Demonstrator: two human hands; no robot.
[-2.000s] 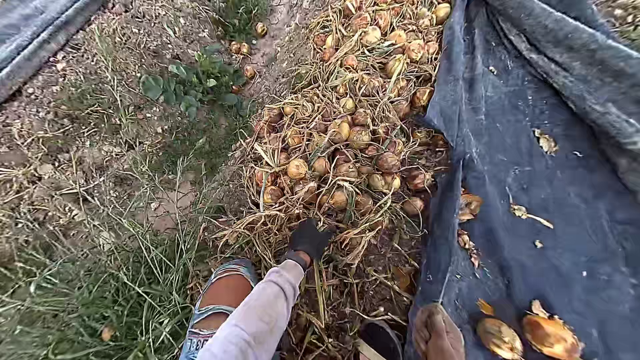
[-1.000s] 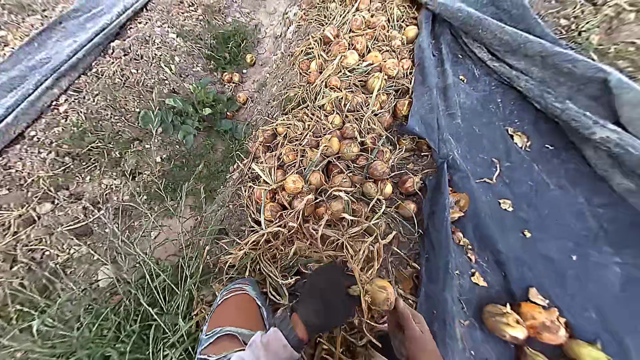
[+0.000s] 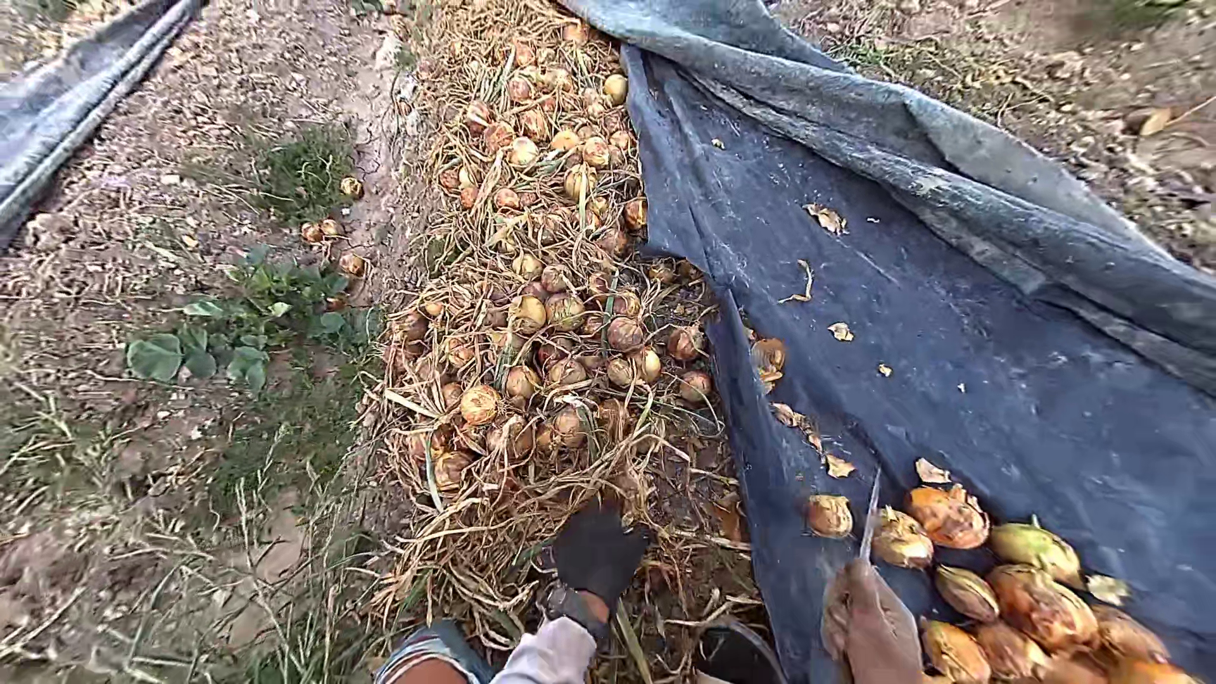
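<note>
My left hand (image 3: 598, 560), in a dark glove, rests at the lower edge of the pile of onions (image 3: 565, 370) with dry tops; its fingers point down into the dry stalks and I cannot tell whether they grip any. In my right hand (image 3: 869, 617) is a knife (image 3: 871, 513), its thin blade pointing up and away, over the dark ground-cover fabric (image 3: 912, 380). Right beside this hand lie several trimmed onions (image 3: 1040, 603) in a heap on the fabric. One more onion (image 3: 829, 516) sits just left of the blade.
A thick fold (image 3: 855, 133) of the fabric runs along the upper right. Another fabric strip (image 3: 85, 104) lies at the upper left. Between it and the pile are bare soil, a leafy green plant (image 3: 256, 323), grass and a few stray small onions (image 3: 351, 264). My shoe (image 3: 736, 655) shows at the bottom.
One second ago both hands were together at an onion; now they are apart, the right one over the fabric and the left one at the stalks. More onions show on the fabric.
</note>
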